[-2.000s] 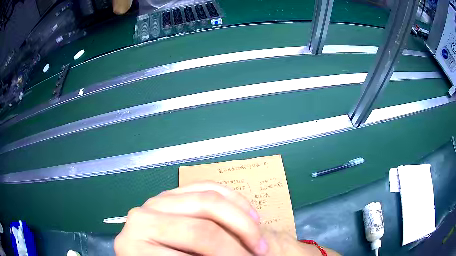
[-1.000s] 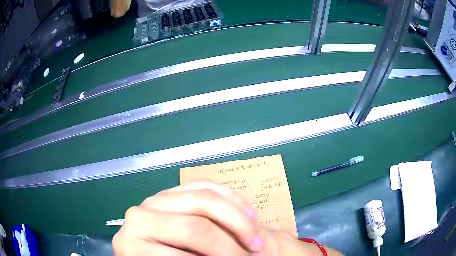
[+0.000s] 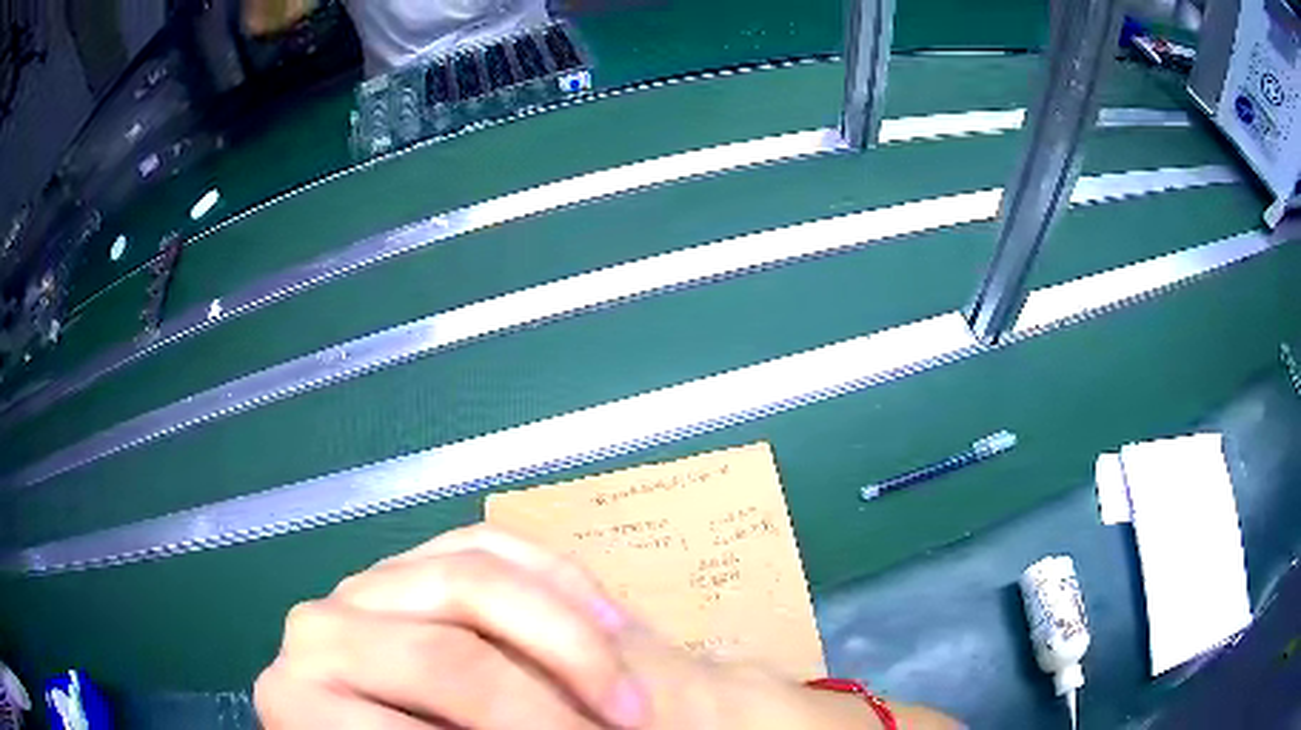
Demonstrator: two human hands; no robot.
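My left hand is at the bottom, bare, fingers curled to the right over my right hand and over the lower left of the cardboard. My right hand shows only as a strip near the wrist, with a red cord bracelet; its fingers are hidden. Whether either hand holds something cannot be seen. The tan cardboard lies flat on the green surface, with handwritten lines. A dark pen with a lighter end lies to its right, untouched.
A white nozzle bottle and white paper lie right. Metal rails run lengthwise; an upright post stands right of centre. Clear trays with dark parts and a person's light clothing are at the back. A blue object is lower left.
The view has shifted, so most things sit further left. My hands have moved slightly left over the cardboard. The thin white item beside my left hand is no longer visible. More light clothing shows behind the trays.
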